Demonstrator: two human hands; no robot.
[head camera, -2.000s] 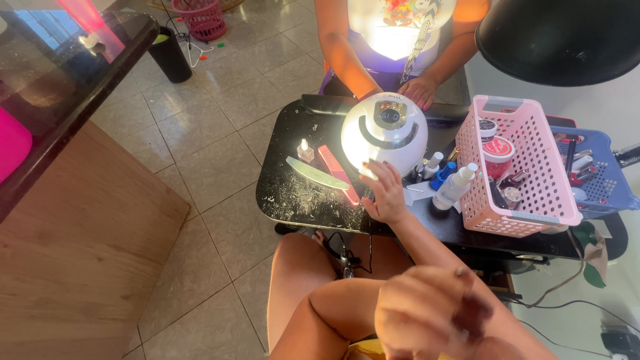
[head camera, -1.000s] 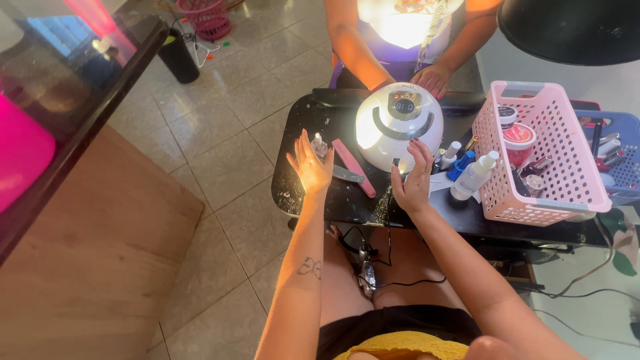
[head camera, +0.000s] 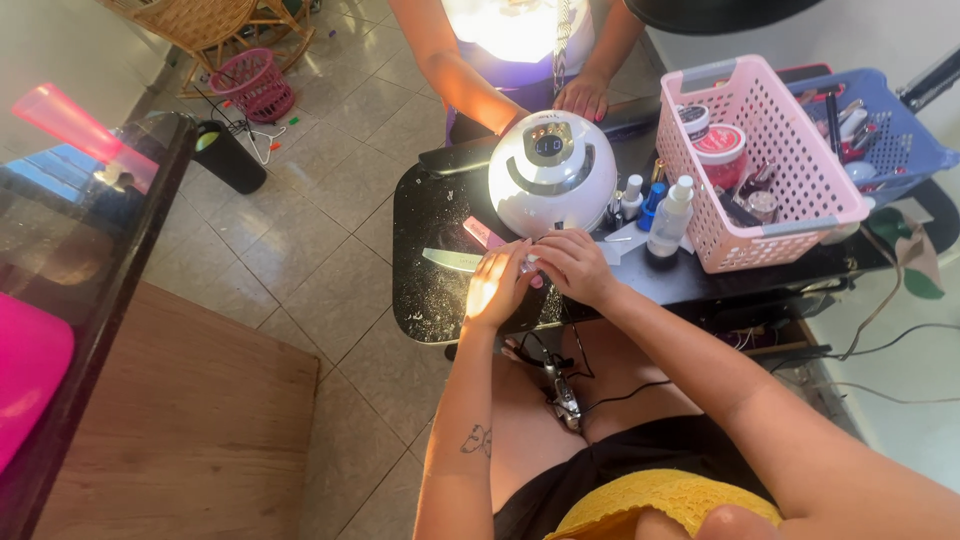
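My left hand (head camera: 496, 285) holds a small clear bottle (head camera: 529, 264) over the near part of the black table (head camera: 420, 300). At the bottle's pale cap are the fingers of my right hand (head camera: 574, 264), which partly hide it. Behind my hands stands a white dome-shaped nail lamp (head camera: 553, 176) with a lit display; the other person's hand is at its far side. A pale curved nail file (head camera: 450, 259) lies left of my left hand, its end hidden. Partly under my hands is a pink nail file (head camera: 482, 231).
Right of the lamp stand a spray bottle (head camera: 670, 221), a blue bottle (head camera: 651, 208) and a white-capped bottle (head camera: 631, 199). A pink basket (head camera: 787, 244) and a blue basket (head camera: 911, 161) hold jars and bottles. A corded metal device (head camera: 564, 397) rests between my thighs. The other person's hand (head camera: 583, 96) lies beyond the lamp.
My hands, apart a second ago, have come together in front of the lamp. The small bottle, earlier on the table left of the lamp, is now between them.
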